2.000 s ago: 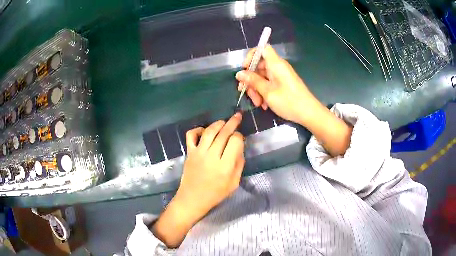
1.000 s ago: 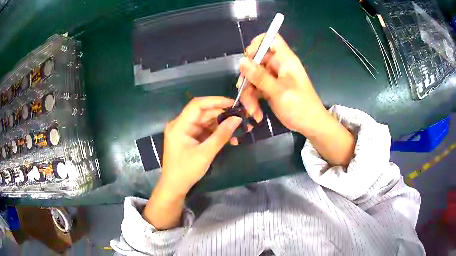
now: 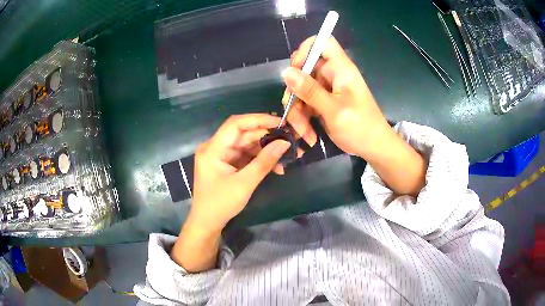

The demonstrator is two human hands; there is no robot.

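My left hand (image 3: 230,170) pinches a small dark round display module (image 3: 276,138) between thumb and fingers, above the bench. My right hand (image 3: 334,98) holds silver tweezers (image 3: 315,57) like a pen, with the tip pointing down at the upper edge of the module. The fingers of both hands are close together there and hide part of the module; whether the tip holds a black piece cannot be told. Cut black liner strips (image 3: 177,179) lie under and beside my left hand near the table edge, partly covered by it.
A full black adhesive sheet (image 3: 224,48) lies behind my hands. Stacked blister trays (image 3: 89,140) with discs and orange cables stand at left. Spare tweezers (image 3: 423,55) and a clear tray (image 3: 508,72) with crumpled film lie at right. A blue bin (image 3: 508,160) and a carton (image 3: 54,269) are below.
My left hand has gone from fingers down on the strips to pinching the dark module in the air. The tweezers have stayed with their tip at the module over the last second.
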